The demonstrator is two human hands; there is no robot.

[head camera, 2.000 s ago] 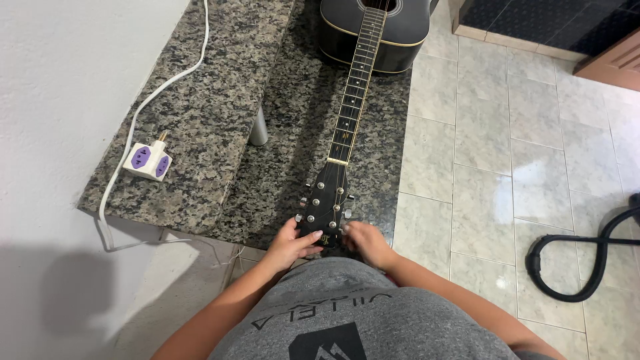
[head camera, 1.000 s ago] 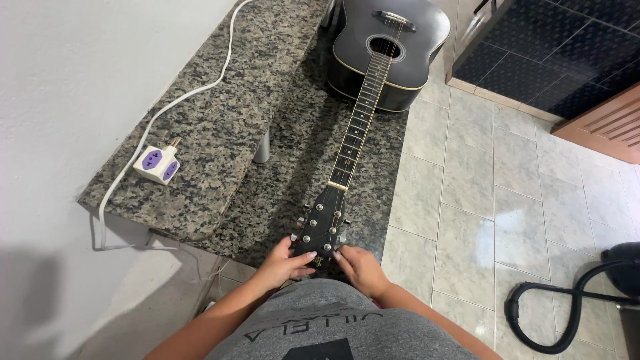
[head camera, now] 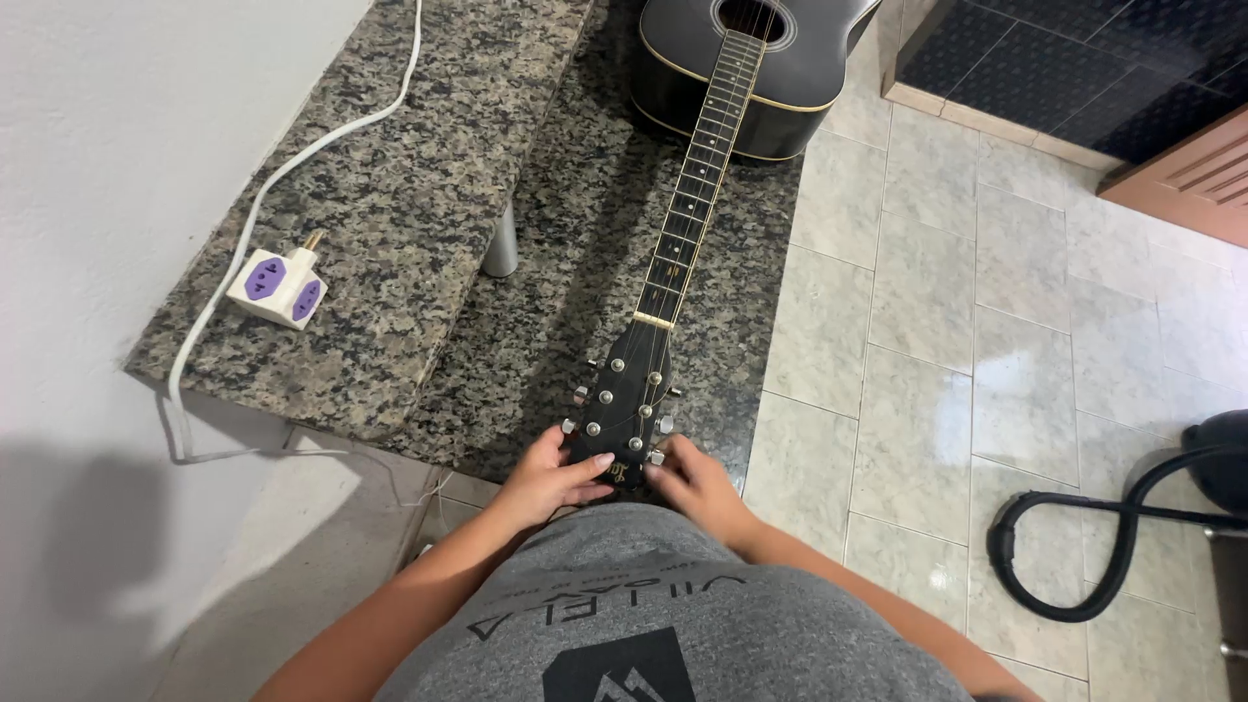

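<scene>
A black acoustic guitar point(head camera: 746, 73) lies face up on the lower granite slab, its neck point(head camera: 700, 185) pointing toward me. The headstock point(head camera: 634, 390) reaches the slab's near edge, close to my grey shirt. My left hand point(head camera: 556, 478) grips the end of the headstock, thumb on its face and fingers partly hidden beneath. At the other side, my right hand point(head camera: 694, 480) has its fingers on the lowest tuning peg point(head camera: 656, 456). Several metal tuning pegs line both edges. The far end of the guitar's body is out of view.
A raised granite shelf point(head camera: 390, 224) on a metal post point(head camera: 501, 244) stands at the left. On it are a white plug adapter point(head camera: 278, 288) with purple sockets and a white cable point(head camera: 258, 210). A black hose point(head camera: 1063, 497) lies on the tiled floor point(head camera: 907, 409) at the right.
My right hand has moved from the end of the headstock to the lowest tuning peg beside it. My left hand stays at the headstock. The view has shifted somewhat.
</scene>
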